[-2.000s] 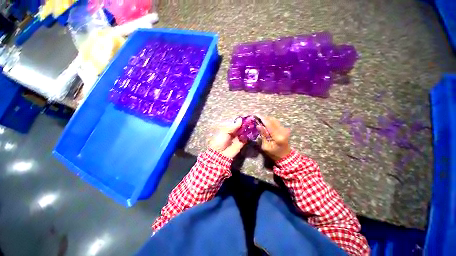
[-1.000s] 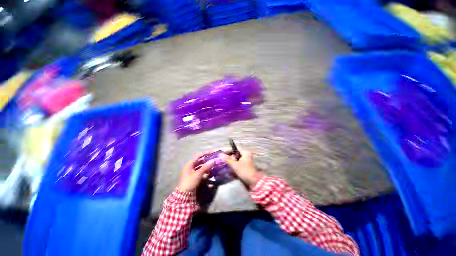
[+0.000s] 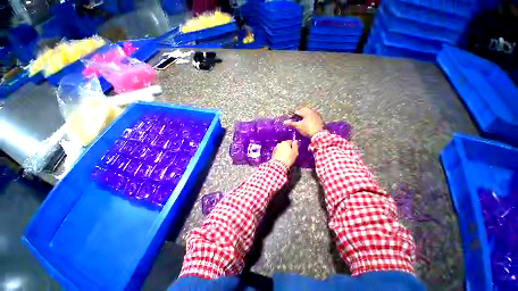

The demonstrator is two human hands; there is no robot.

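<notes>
Clear purple moulded parts (image 3: 245,132) lie packed in a block on the speckled table. My left hand (image 3: 285,153) touches the block's near side with curled fingers. My right hand (image 3: 307,122) reaches over its far side, fingers bent down onto the parts. Whether either hand grips a part cannot be told. No cutter is visible. One single purple part (image 3: 212,202) lies near the left tote, beside my left sleeve. The blue tote at left (image 3: 105,238) holds neat rows of purple parts in its far portion.
Thin purple scraps (image 3: 406,203) lie at right on the table (image 3: 363,85). A blue tote (image 3: 454,170) at the right edge holds jumbled purple parts. A phone (image 3: 166,62) and a dark item (image 3: 205,59) lie at the far left. Bags and stacked blue totes (image 3: 278,25) stand beyond.
Both hands have moved forward from the near table edge to the purple block. The purple part and dark tool are no longer seen in them. A single part now shows near the left tote.
</notes>
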